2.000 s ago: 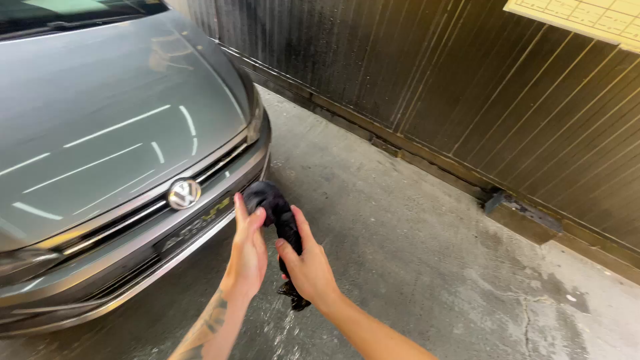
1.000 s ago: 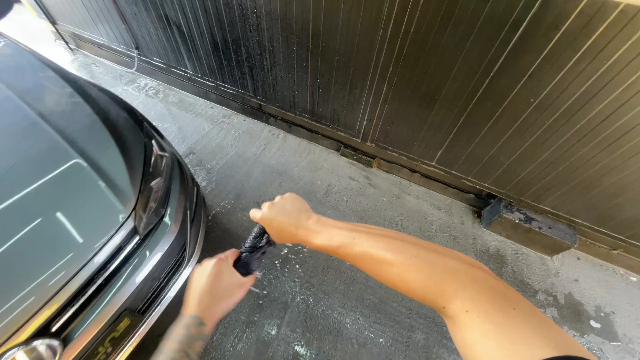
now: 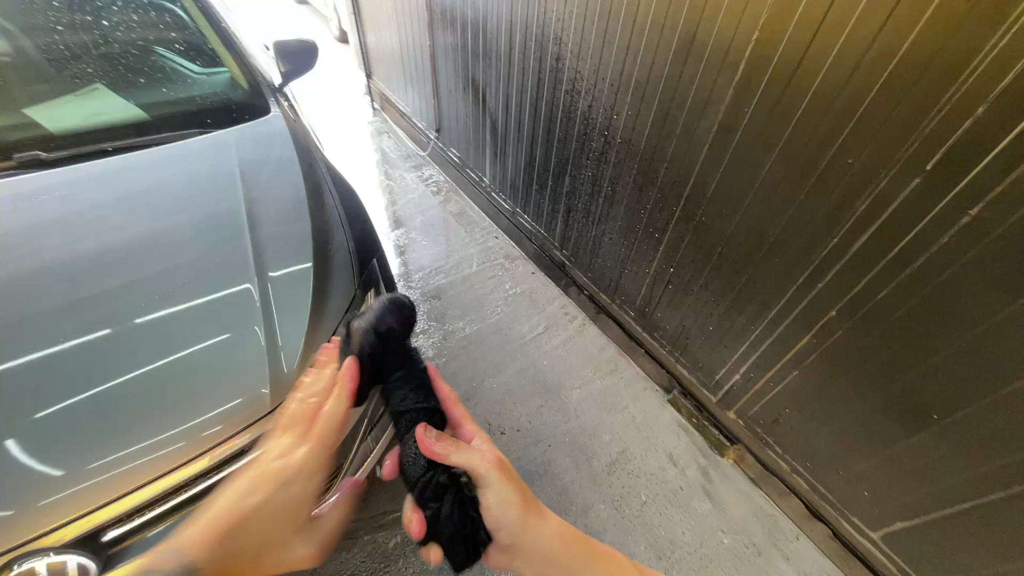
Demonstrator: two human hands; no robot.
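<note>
A black cloth [image 3: 416, 416], twisted into a thick roll, is held upright and slightly tilted in front of the car's front corner. My right hand [image 3: 472, 472] is closed around its lower half, thumb across the front. My left hand [image 3: 300, 456] is blurred, its fingers extended and apart beside the cloth's upper left; fingertips are at the cloth, and whether they press on it is unclear. Behind my left hand is the grey hood [image 3: 144, 272] of a Volkswagen car, with its badge [image 3: 50, 562] at the bottom left edge.
Water drops cover the windshield [image 3: 184, 64], and a side mirror [image 3: 294, 60] sticks out beyond it. Wet concrete floor [image 3: 512, 344] runs between the car and a dark ribbed wall [image 3: 720, 200] on the right. A low ledge [image 3: 632, 344] follows the wall's foot.
A second ago both hands were closed on the twisted cloth; now my left hand's fingers are extended beside it. The view has swung toward the windshield and mirror.
</note>
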